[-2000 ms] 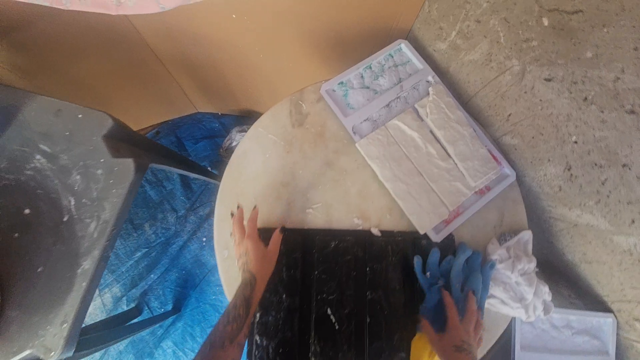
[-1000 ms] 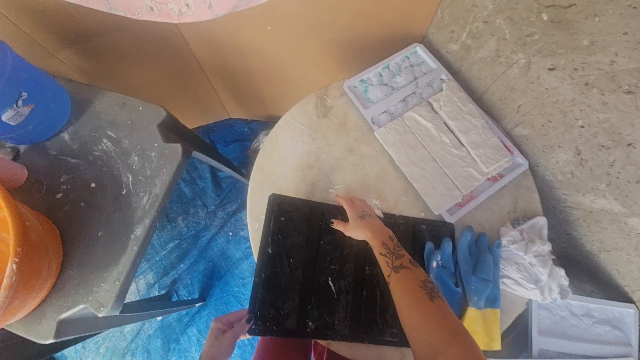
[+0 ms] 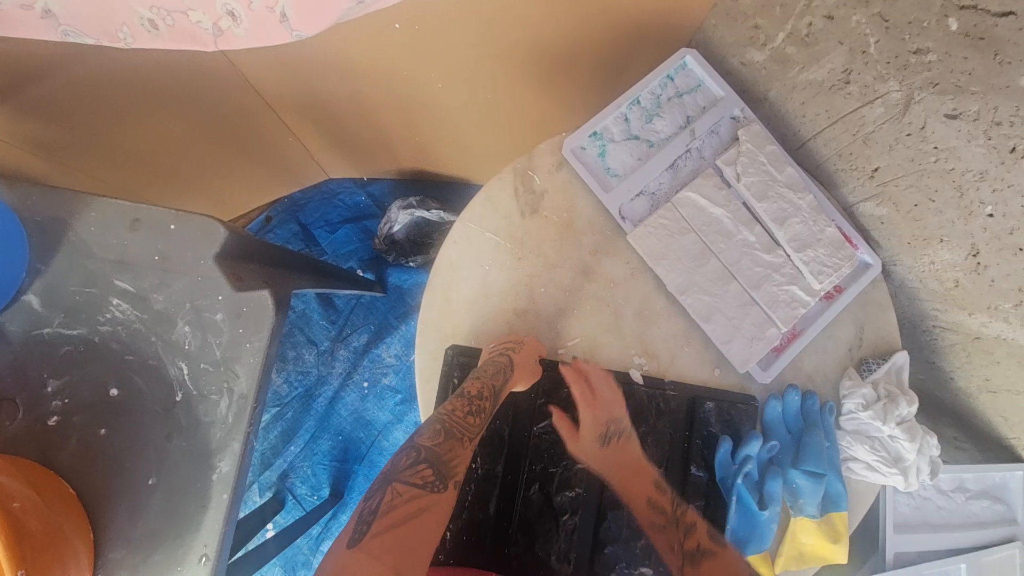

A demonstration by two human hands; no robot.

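Note:
A black mold tray (image 3: 552, 480) with long compartments lies on the near part of a round table (image 3: 512, 264). My left hand (image 3: 516, 364) is at the tray's far rim with its fingers curled; whether it grips the rim is unclear. Just right of it, my right hand (image 3: 596, 412) is over the tray with its fingers apart, fingertips near the same rim. Small white crumbs (image 3: 638, 370) lie by that edge. Blue and yellow rubber gloves (image 3: 804, 456) lie against the tray's right side, and a crumpled white cloth (image 3: 884, 424) is beside them.
A white mold tray (image 3: 652, 140) bearing cast textured slabs (image 3: 728, 256) sits at the table's back right. More white molds (image 3: 956, 512) are at lower right. At left, a grey plastic surface (image 3: 144, 344) holds an orange bucket (image 3: 36, 520) and a blue container (image 3: 10, 256). A blue tarp (image 3: 320, 368) covers floor.
My left hand has moved from the black tray's near left corner up to its far rim. The right hand was lying on the gloves two seconds ago and is now over the tray.

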